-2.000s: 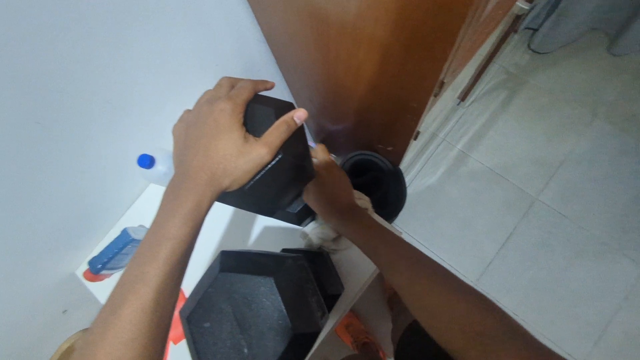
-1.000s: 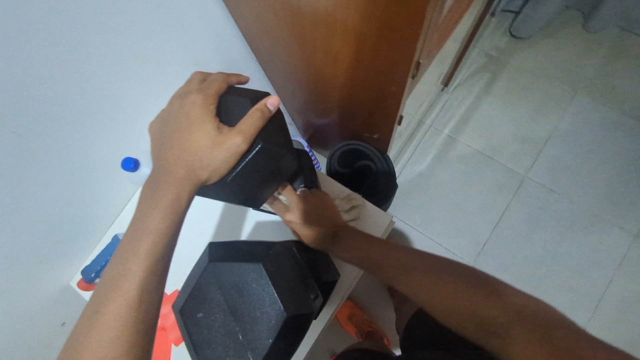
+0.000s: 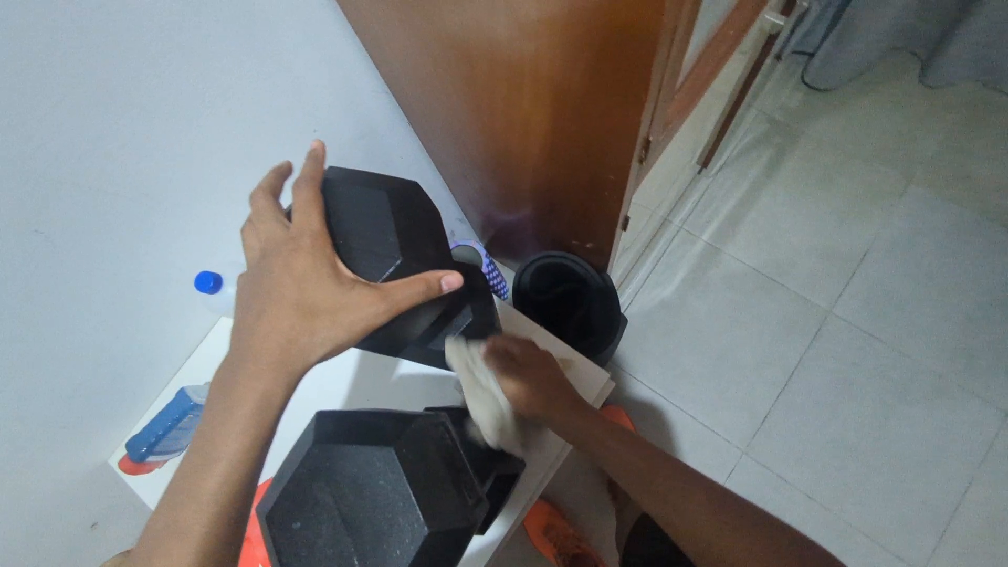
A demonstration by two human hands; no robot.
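My left hand (image 3: 307, 276) lies spread over the near head of a black hex dumbbell (image 3: 370, 228) that stands on a white tabletop (image 3: 323, 394) by the wall, its thumb across the top face. Held in my right hand (image 3: 528, 378) is a pale cloth (image 3: 484, 398), slightly blurred, against or close to the lower right side of that dumbbell. Nearer to me, a second black hex dumbbell (image 3: 354, 504) with pale marks on its face rests on the same top, untouched by either hand.
A blue bottle (image 3: 169, 421) lies at the left edge above something red. A blue-capped bottle (image 3: 209, 282) is by the wall. A purple patterned roll (image 3: 492, 276) is behind the dumbbell. A black bin (image 3: 567, 299) stands beside the wooden door (image 3: 520, 102). Orange shoes (image 3: 555, 535) are below.
My right hand has drawn back from the far dumbbell's handle area toward me, and the cloth now shows clearly in it. The fingers of my left hand are spread wider.
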